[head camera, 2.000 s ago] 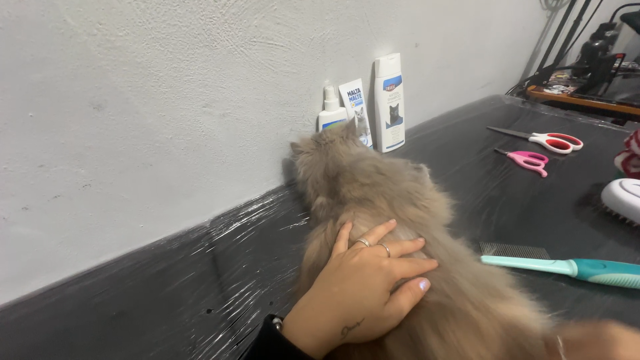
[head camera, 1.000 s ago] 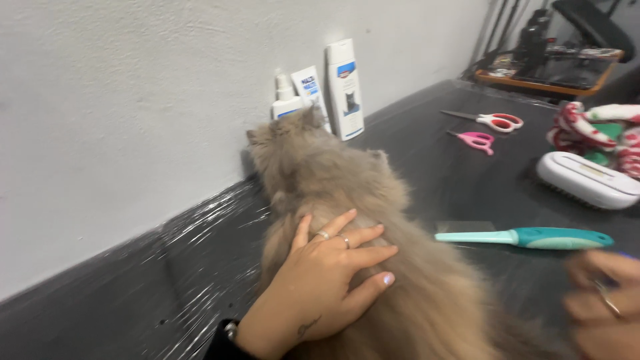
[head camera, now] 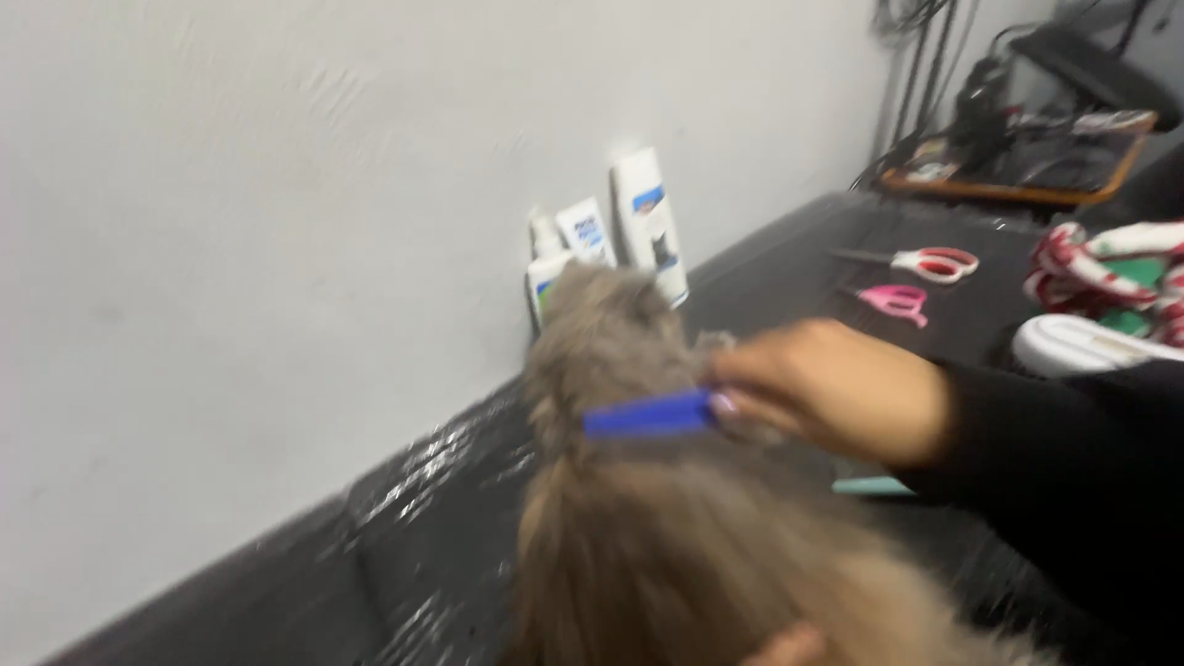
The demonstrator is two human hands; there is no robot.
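A long-haired grey-beige cat (head camera: 703, 536) faces away from me on the dark, plastic-covered table (head camera: 444, 527). My right hand (head camera: 823, 388) grips a blue comb (head camera: 652, 413) at its right end and holds it at the fur behind the cat's head; motion blur hides the teeth. Only a small blurred part of my left hand (head camera: 788, 645) shows at the bottom edge, at the cat's back; its fingers cannot be made out. Part of a teal-handled comb (head camera: 874, 486) shows beneath my right forearm.
Beyond the cat's head, a spray bottle (head camera: 546, 259), a white tube (head camera: 587, 231) and a white bottle (head camera: 652, 222) stand by the wall. To the right lie red-and-white scissors (head camera: 934, 265), pink scissors (head camera: 897, 302), a white brush (head camera: 1073, 347) and a red-white-green fabric item (head camera: 1101, 277).
My right hand has moved from the lower right to the cat's neck, with the blue comb now plainly visible. My left hand, earlier spread on the cat's back, shows only at the bottom edge.
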